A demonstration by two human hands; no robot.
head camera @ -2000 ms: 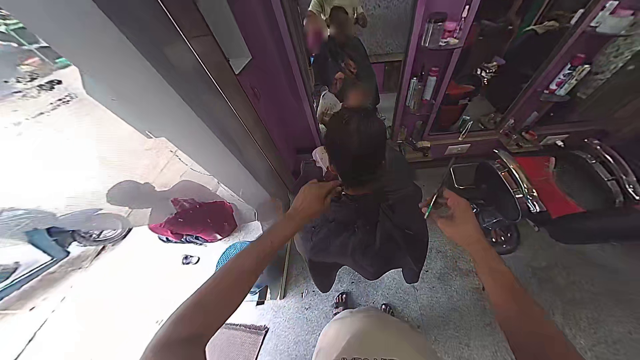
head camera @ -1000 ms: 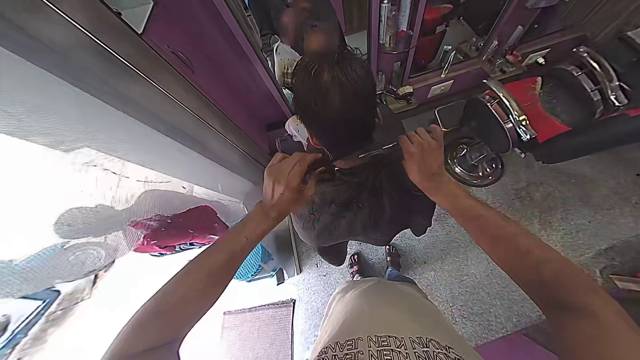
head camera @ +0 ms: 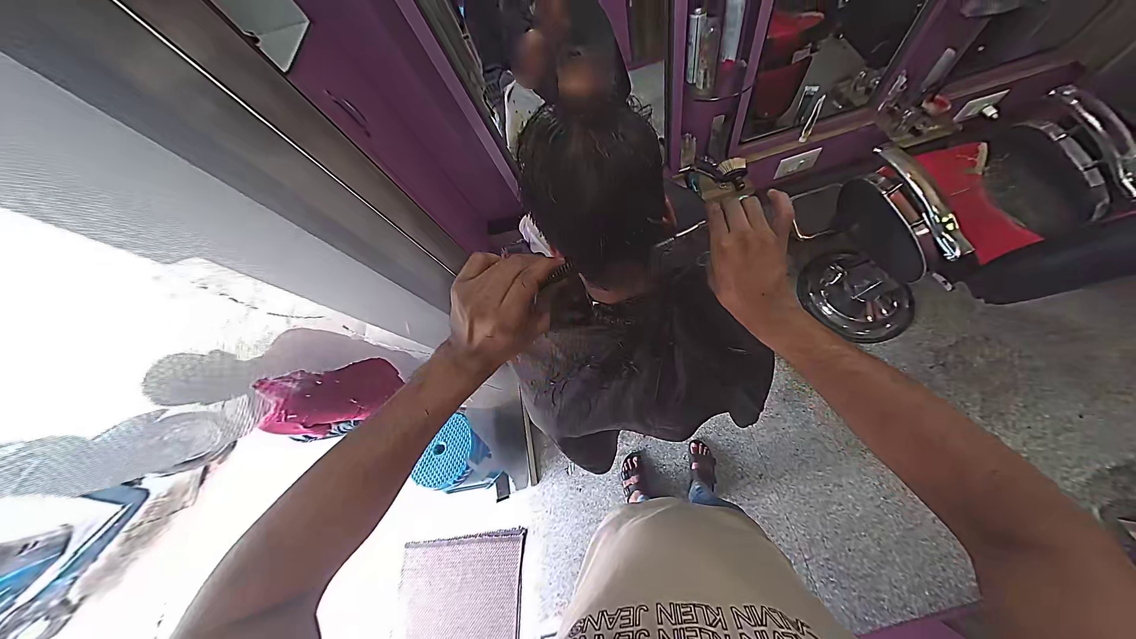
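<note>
In front of me sits a person with wet dark hair [head camera: 590,191], covered by a dark barber's cape [head camera: 652,377] with hair clippings on it. My left hand [head camera: 504,302] holds a dark comb [head camera: 557,273] at the left side of the neck, by the hairline. My right hand [head camera: 750,253] is to the right of the head, its fingers bent around scissors; a thin metal blade [head camera: 690,231] points toward the hair near the right ear. The rest of the scissors is hidden by the fingers.
A red and black barber's chair [head camera: 976,204] stands at the right. Ahead are a mirror and a purple shelf with bottles [head camera: 701,49] and a brush [head camera: 733,169]. A blue plastic stool [head camera: 444,453], a maroon cloth [head camera: 328,399] and a mat [head camera: 463,586] lie to the left.
My right hand has come away from the nape to the right side of the head with the scissors. The comb has gone to the left side of the neck. The view has shifted.
</note>
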